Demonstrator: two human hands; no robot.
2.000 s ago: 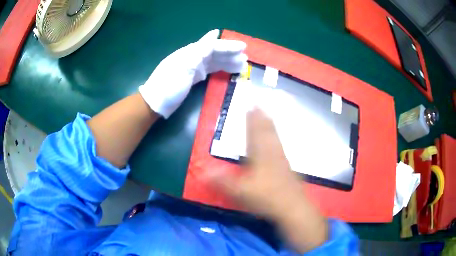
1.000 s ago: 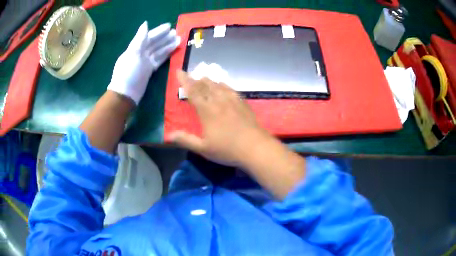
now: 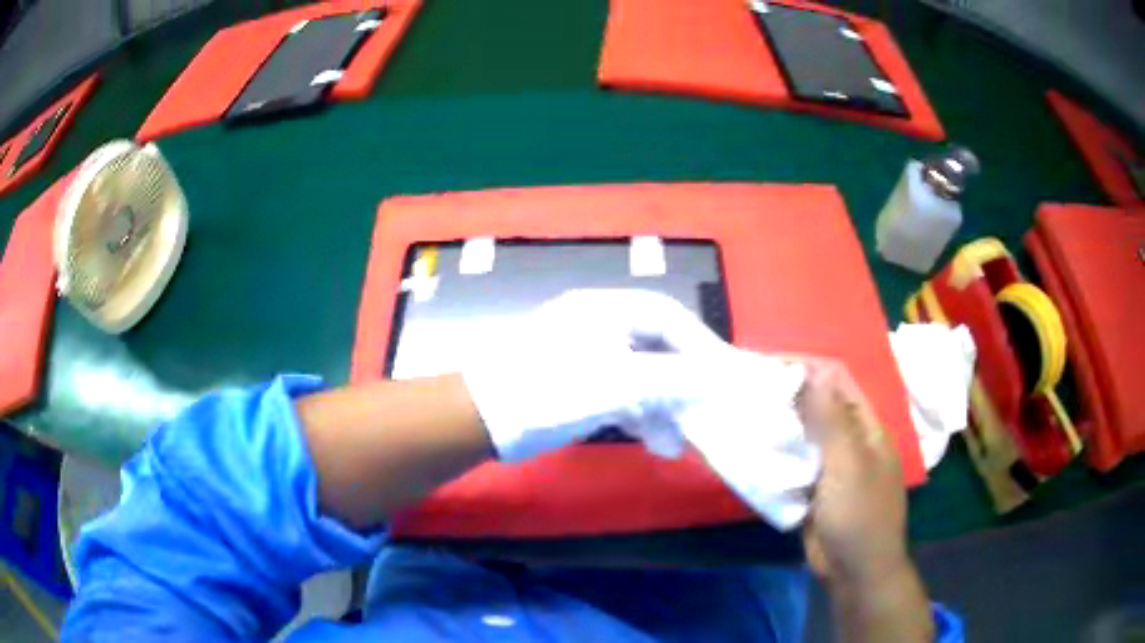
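Note:
A display panel (image 3: 553, 266) with a black border and white tabs lies on a red foam pad (image 3: 804, 264) in front of me. My left hand (image 3: 578, 364), in a white glove, is over the panel and hides much of it. My bare right hand (image 3: 854, 484) is at the pad's lower right. A crumpled white wipe (image 3: 766, 440) is between the hands. My right hand grips its right end. The left fingers touch its other side; glove and wipe blend, but they seem to pinch it.
A solvent bottle (image 3: 920, 214) stands right of the pad, with a cloth heap (image 3: 935, 383) and a red and yellow tape dispenser (image 3: 1005, 339) below it. A cream fan (image 3: 123, 236) is at the left. More panels (image 3: 308, 63) on red pads lie at the back.
My left hand has moved from beside the pad to over the panel. My right hand has moved right, off the panel. The wipe now stretches between both hands. The view has shifted, showing more of the bench's back.

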